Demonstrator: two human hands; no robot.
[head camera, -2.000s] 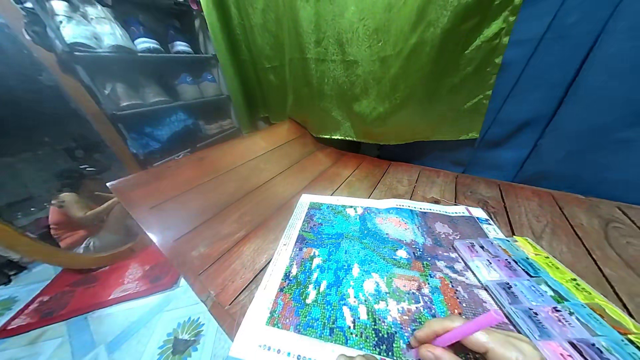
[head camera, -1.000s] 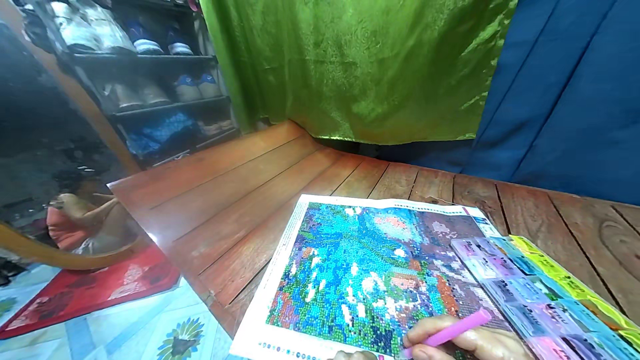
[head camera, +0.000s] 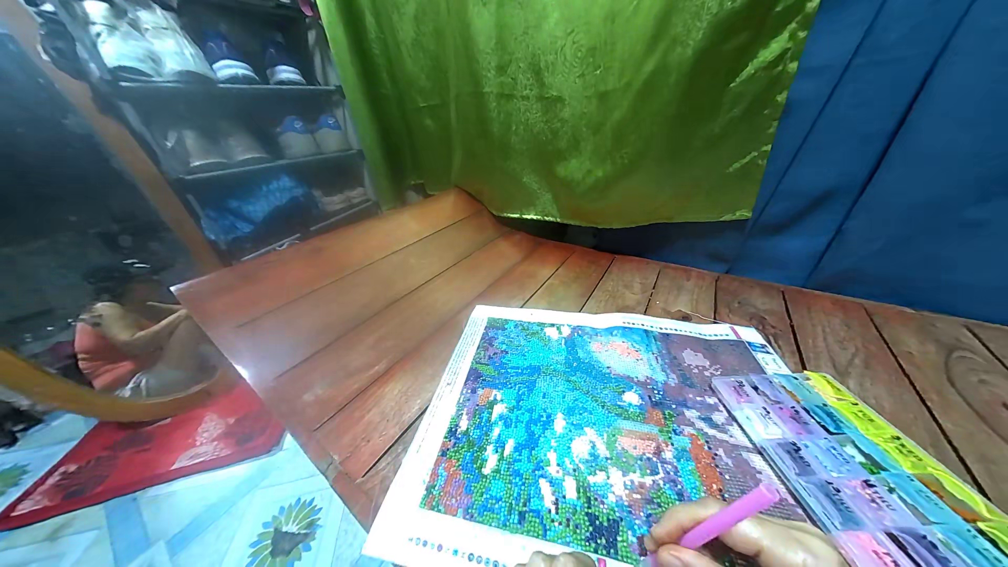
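Observation:
A diamond painting canvas (head camera: 551, 425) with a white border lies on the wooden platform, largely covered in blue, green and purple beads. My right hand (head camera: 740, 539) holds a pink applicator pen (head camera: 732, 516) between thumb and fingers, its lower end near the canvas's bottom right part. Only the knuckles of my left hand (head camera: 555, 560) show at the bottom edge, by the canvas's lower border; its fingertips are out of view. A clear compartment box (head camera: 850, 472) of sorted beads lies at the right, overlapping the canvas edge.
Wooden planks (head camera: 394, 315) stretch behind and left of the canvas. A green cloth (head camera: 567, 110) and a blue curtain (head camera: 921, 142) hang behind. At left are a shoe rack (head camera: 260, 157), a mirror reflecting a seated person, a red mat (head camera: 150, 457) and a tiled floor (head camera: 307, 504).
My right hand, still holding the pink pen, has shifted slightly over the lower right of the canvas. The canvas and bead box look unmoved since the previous frame.

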